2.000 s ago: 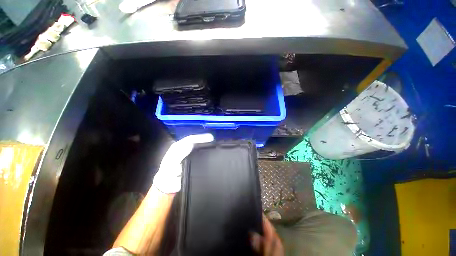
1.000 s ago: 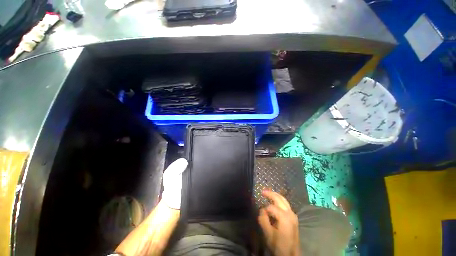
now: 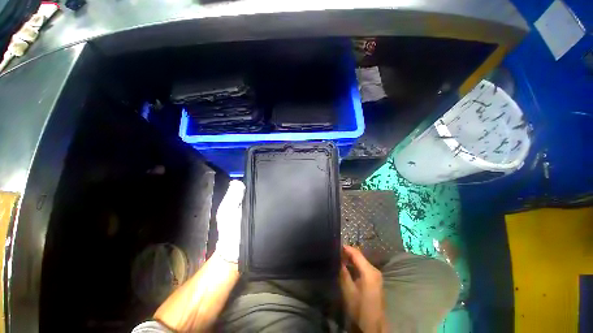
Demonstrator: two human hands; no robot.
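Observation:
A black moulded rubber part [image 3: 292, 211], a flat rectangle with a raised rim, is held upright-lengthwise above my lap. My left hand [image 3: 227, 227], in a white work glove, holds its left edge, with the fingers partly hidden behind it. My right hand [image 3: 361, 283], bare, is at its lower right edge with the fingers curled against it. The fingertips are partly hidden by the part.
A blue crate [image 3: 273, 138] under the steel bench [image 3: 286, 25] holds stacked black parts [image 3: 218, 104]. A whitish bucket [image 3: 442, 153] with black scraps stands right, on green floor [image 3: 426, 221] strewn with strips. A yellow panel [image 3: 549, 260] is at far right.
The black part has moved slightly up in view. My right hand, apart from it a second ago, is now against its right edge. The bench top has shifted up, mostly out of view.

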